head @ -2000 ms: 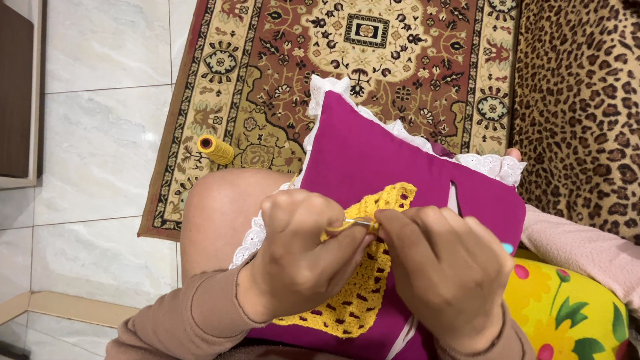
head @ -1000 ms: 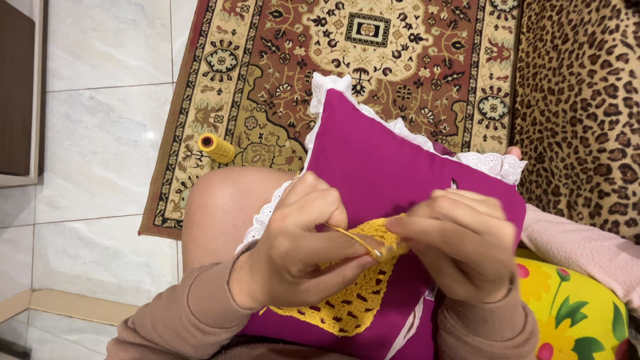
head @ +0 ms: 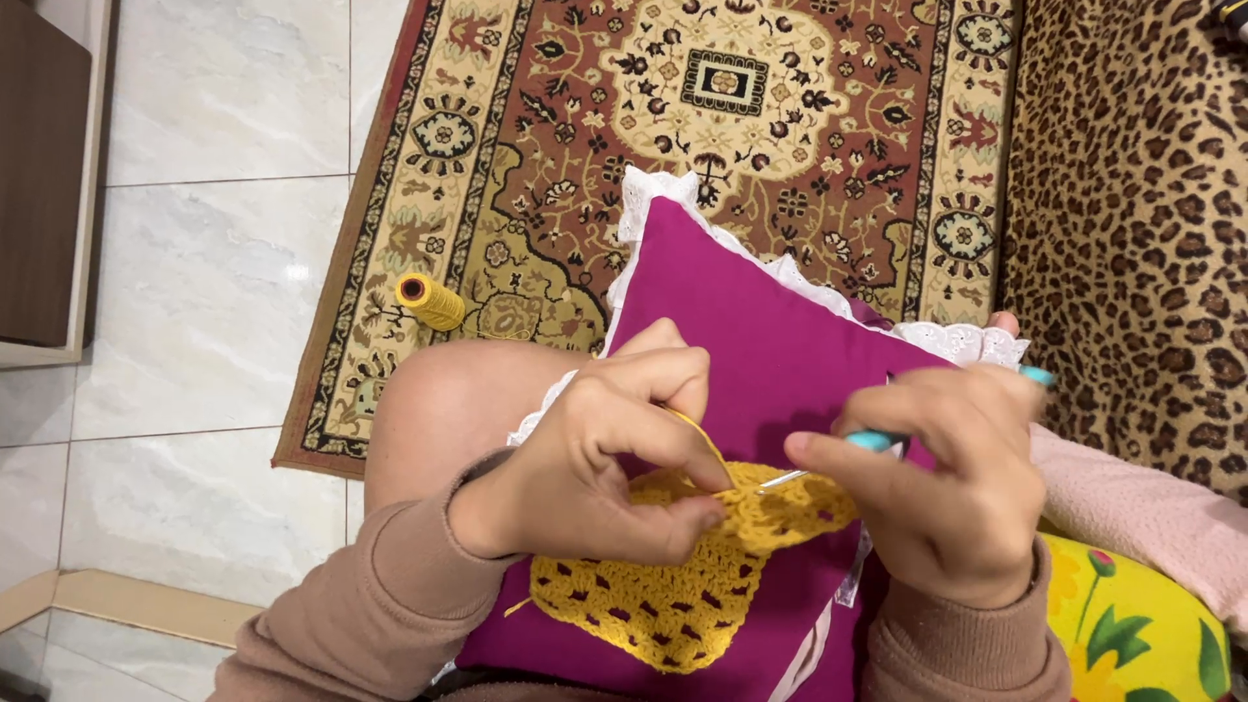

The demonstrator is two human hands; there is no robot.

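My left hand [head: 614, 448] pinches the edge of a yellow crocheted piece [head: 653, 600], with yellow yarn running over its fingers. In my right hand [head: 946, 478] is a crochet hook [head: 875, 441] with a turquoise handle, its metal tip touching the stitches just right of my left fingertips. Beneath both hands a magenta cushion [head: 751, 322] with white eyelet lace trim lies across my lap. A spool of yellow yarn [head: 431, 301] lies on the rug, left of the cushion, with a strand trailing from it.
A patterned rug [head: 556, 107] covers part of the marble-look tile floor [head: 214, 263]. Leopard-print upholstery [head: 1131, 224] stands at the right, with a pink cloth [head: 1131, 497] and a yellow floral fabric [head: 1121, 614] below it. A brown furniture panel [head: 39, 175] is at the far left.
My right hand has moved right from close beside my left fingers, and the hook's turquoise handle and metal shaft now show clearly. My left hand still holds the crocheted piece.
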